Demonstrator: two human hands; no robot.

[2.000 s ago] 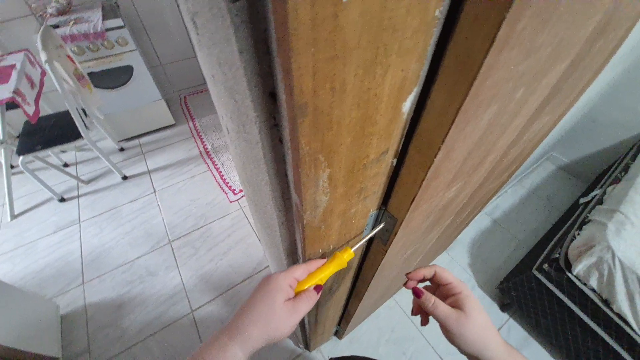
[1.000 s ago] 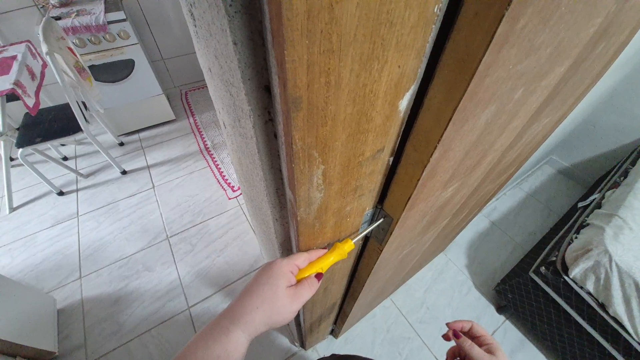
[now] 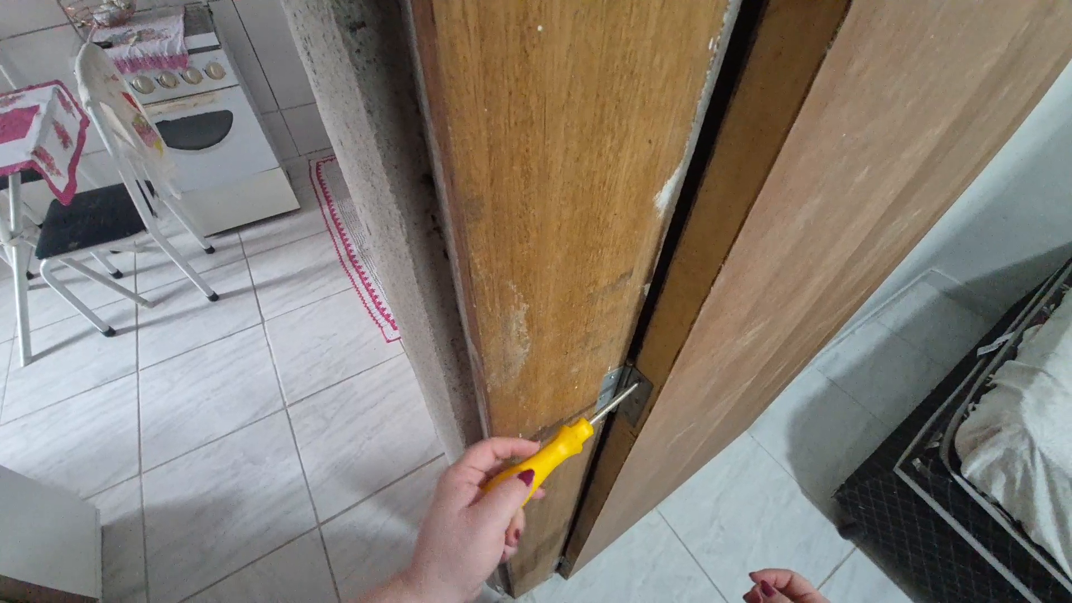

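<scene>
My left hand grips a screwdriver by its yellow handle. The metal shaft points up and right, its tip at the metal hinge on the edge of the wooden door; whether the tip sits in a screw cannot be told. One leaf of that hinge lies against the wooden door frame. At the bottom edge, right of the door, my right hand shows only its fingers, which are bent and touch nothing visible; the rest is out of view.
To the left are a rough wall edge, a white stove, a chair with a black seat, a cloth-covered table and a rug on the tiled floor. A black bed base with pale bedding stands right.
My right hand has moved down and right, away from the door, and is now mostly out of view. My left hand keeps the screwdriver at the hinge.
</scene>
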